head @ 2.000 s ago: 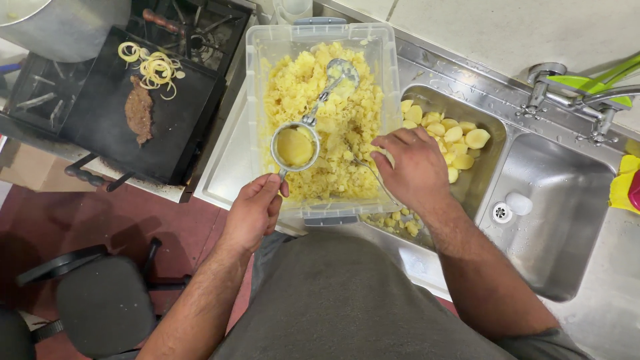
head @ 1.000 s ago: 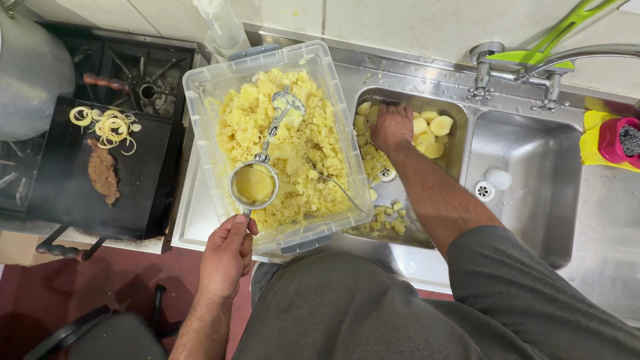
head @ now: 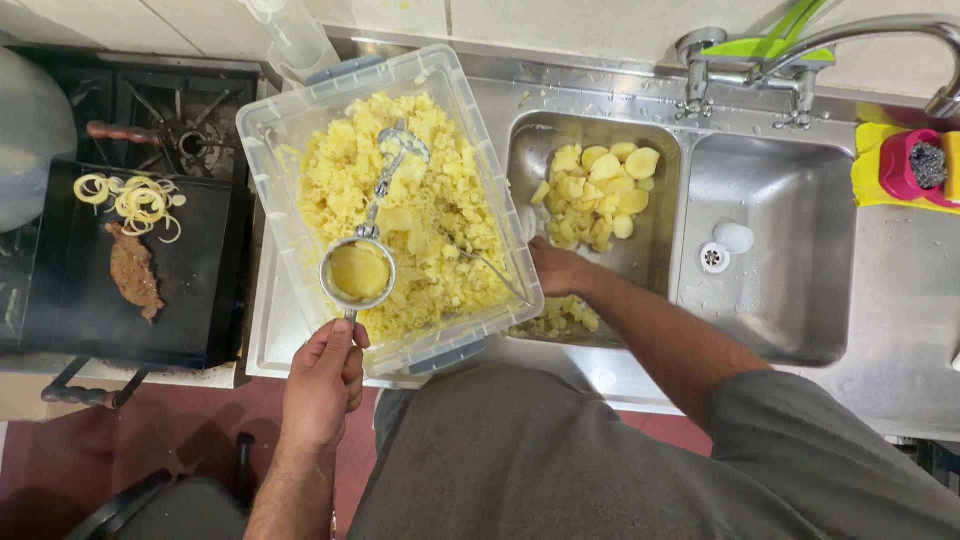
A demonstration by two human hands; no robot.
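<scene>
My left hand [head: 328, 379] is closed on the lower handle of a metal potato ricer [head: 365, 231]. Its round cup holds a piece of yellow potato [head: 359, 271], and its other handle lies open over the mashed potato [head: 427, 217]. That mash fills a clear plastic bin [head: 487, 157]. At the bin's right edge, partly over the left sink basin [head: 652, 247], is my right hand [head: 559, 268]; its fingers are partly hidden, so what they hold cannot be told. Cut potato pieces [head: 604, 187] lie in that basin. A thin metal utensil handle [head: 491, 271] sticks out of the mash.
On the left, a black griddle [head: 187, 300] bears cooked meat [head: 135, 271] and onion rings [head: 139, 201], beside a large pot [head: 30, 142]. Right of the potatoes are the second basin [head: 780, 307], the faucet [head: 847, 37] and a pink scourer holder [head: 900, 169]. A chair [head: 172, 506] stands below left.
My right hand went from over the bin's right side into the potatoes in the left basin, then came back toward the bin's edge. My left hand has kept hold of the ricer.
</scene>
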